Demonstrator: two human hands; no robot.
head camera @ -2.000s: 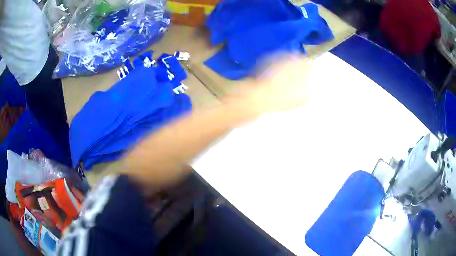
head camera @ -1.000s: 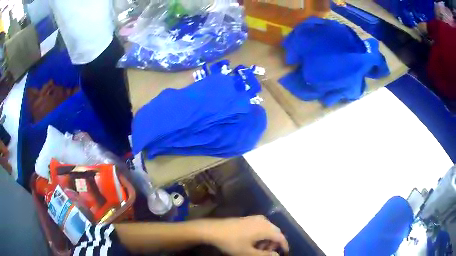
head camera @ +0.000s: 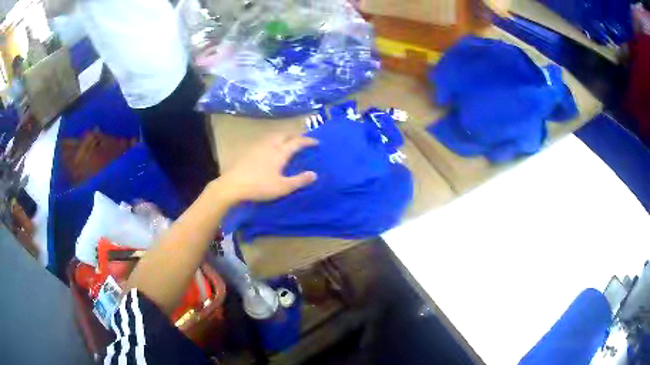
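My left hand [head camera: 274, 171] lies over the left end of the stacked blue pieces [head camera: 356, 192], fingers spread. Whether the fingertips grip a piece cannot be told. White-marked tab ends [head camera: 388, 132] stick out at the far side of the pile. A second pile of loose blue pieces [head camera: 492, 100] lies farther back on the right. A plain blue rounded panel [head camera: 574, 331] lies on the white table [head camera: 527, 235] at the bottom right, beside the partly visible sewing machine [head camera: 631, 335]. My right hand is not in view.
A clear plastic bag [head camera: 292, 64] of blue-and-white tabs stands behind the pile on the cardboard surface [head camera: 292, 258]. An orange box [head camera: 410, 32] is behind it. A red basket [head camera: 214, 296] with packets is below left. A person in a white top [head camera: 139, 53] stands at upper left.
My left hand has risen from below the table edge onto the stacked blue pieces. The view has shifted a little, so the piles and table appear farther right.
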